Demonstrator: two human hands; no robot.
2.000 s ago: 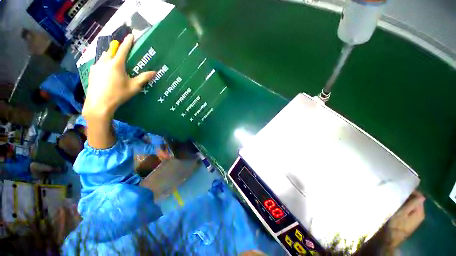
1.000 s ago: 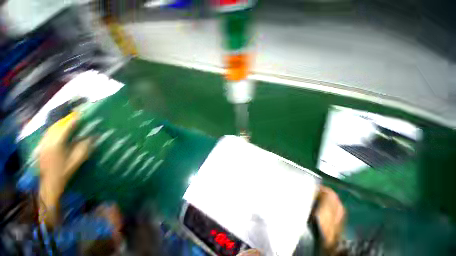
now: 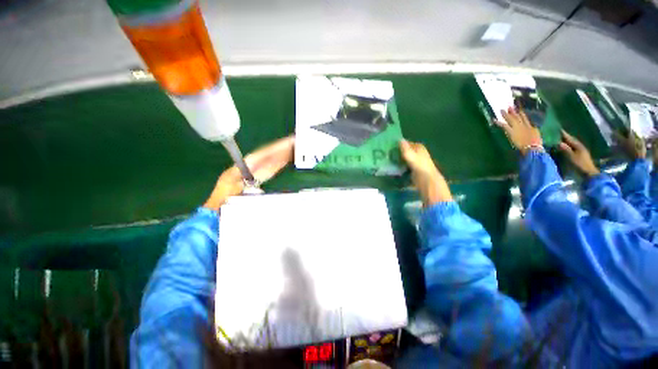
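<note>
A white and green tablet PC retail box [image 3: 348, 124] lies on the green conveyor beyond the scale, its laptop picture and lettering facing up. My left hand [image 3: 261, 163] is at the box's left edge, partly behind the signal tower light. My right hand [image 3: 424, 171] is at its right edge, so the box is held between both hands. The bench scale's bare silver-white platform [image 3: 310, 267] is between my forearms. Its red display [image 3: 318, 352] shows at the bottom edge, partly cut off.
The signal tower light [image 3: 189, 68] stands upper left, close to the camera. Another worker's hand [image 3: 521, 130] is on a second box [image 3: 511, 94] at the right. More boxes and hands are further right. Stacked green boxes [image 3: 68, 288] are at the lower left.
The view has swung right towards the conveyor. My left hand has left the stack and my right hand has left the scale's edge; both are now at the box on the conveyor.
</note>
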